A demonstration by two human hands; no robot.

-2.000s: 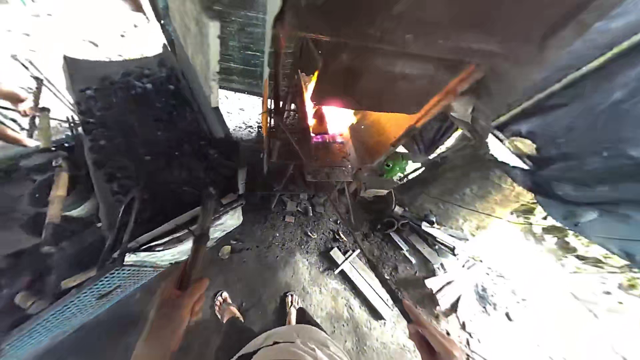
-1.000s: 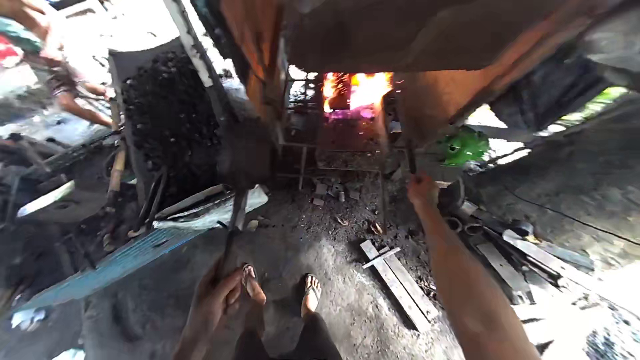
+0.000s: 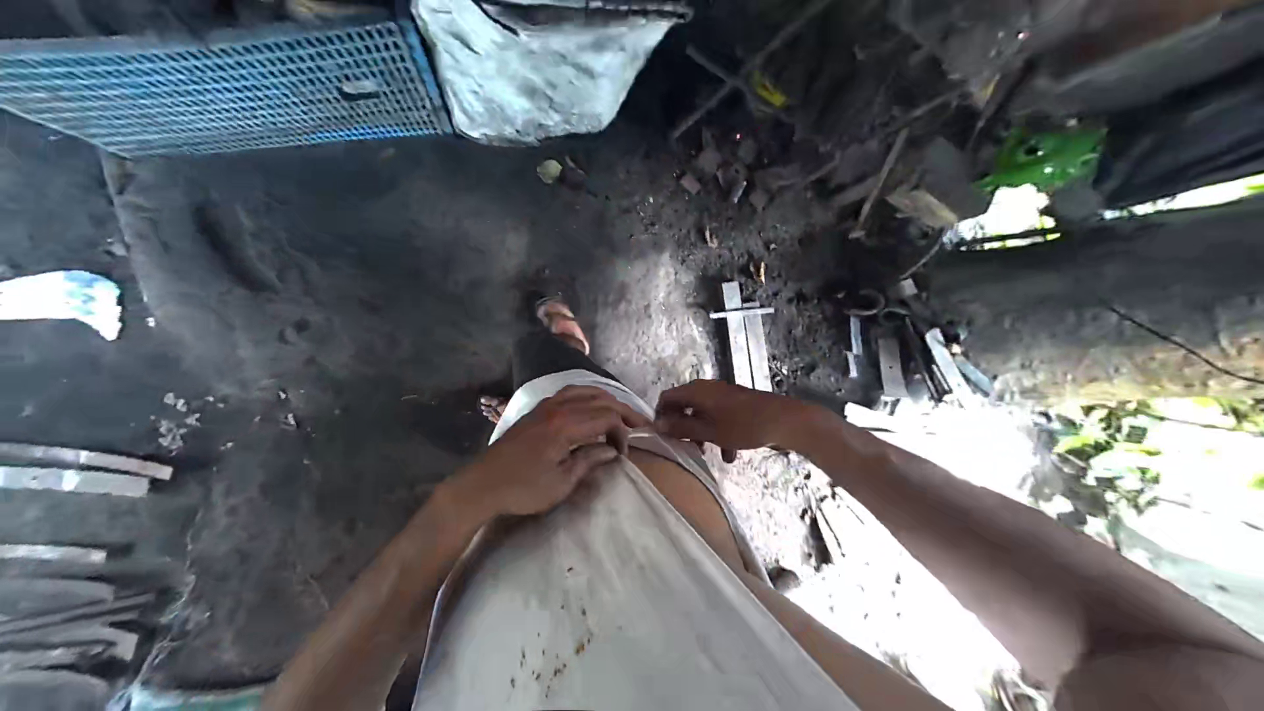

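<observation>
Both hands are at the front of a stained, light-coloured shirt (image 3: pixel 632 592), close to the waist. My left hand (image 3: pixel 558 449) pinches the shirt's lower edge and pulls the cloth taut. Just to its right, my right hand (image 3: pixel 721 413) has curled fingers at the cloth by the waist; whether they grip it is unclear. Some bare skin shows between the shirt and the waistband. Neither hand holds a tool. Below stand my feet in sandals, one foot (image 3: pixel 565 324) ahead of the other.
A blue plastic mesh crate (image 3: pixel 227 94) and a pale sack (image 3: pixel 553 74) lie at the top left. Flat metal bars (image 3: pixel 746 341) with a crosspiece lie on the dirt floor to the right. More metal strips (image 3: pixel 74 469) are at the left edge, and a green object (image 3: pixel 1047 158) is at the upper right.
The long dark tool in my left hand is no longer there. Both hands have come together at the shirt. The view has swung down, away from the fire.
</observation>
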